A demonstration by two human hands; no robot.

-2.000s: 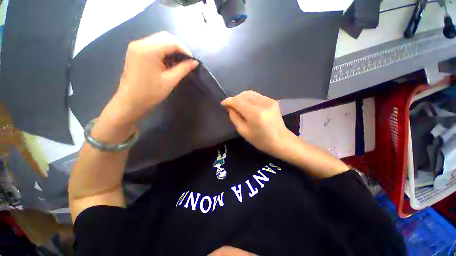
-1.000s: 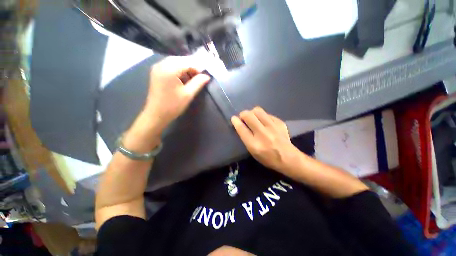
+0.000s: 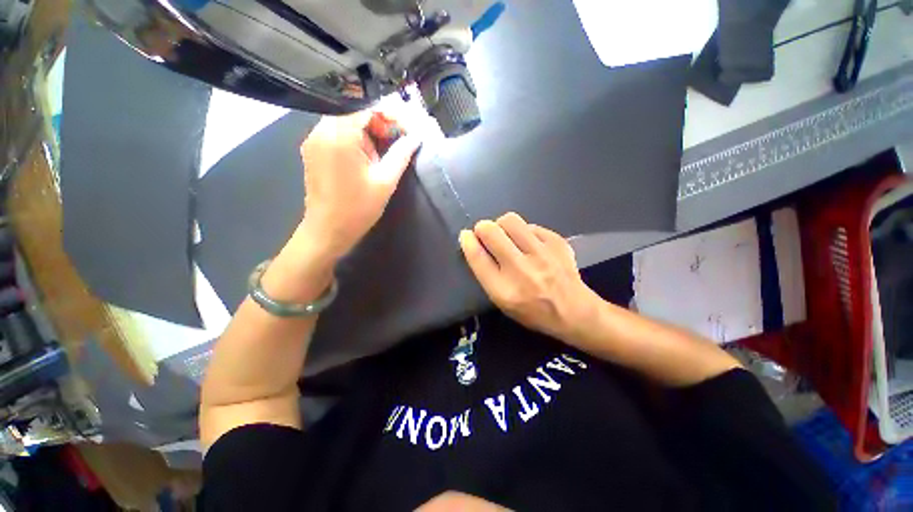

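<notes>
A large dark grey garment panel (image 3: 591,150) lies under the sewing machine head (image 3: 290,45). A narrow dark grey welt strip (image 3: 442,192) runs over it between my hands. My left hand (image 3: 352,175) pinches the strip's upper end, thumb and index finger close to the needle area, which is washed out by the lamp. My right hand (image 3: 526,268) holds the strip's lower end, fingertips together on the cloth. The ridged dial (image 3: 458,103) is just above my left fingertips.
Another dark grey panel (image 3: 130,180) lies at the left. Small cut pieces (image 3: 739,50) and black snips (image 3: 856,45) lie upper right. The table-edge ruler (image 3: 791,145) runs along the near edge. A red and white basket (image 3: 851,300) and a pale card (image 3: 698,278) are below it.
The view has shifted, showing more of the machine head. My left hand has brought the strip's upper end up close to the needle; my right hand keeps hold of the lower end.
</notes>
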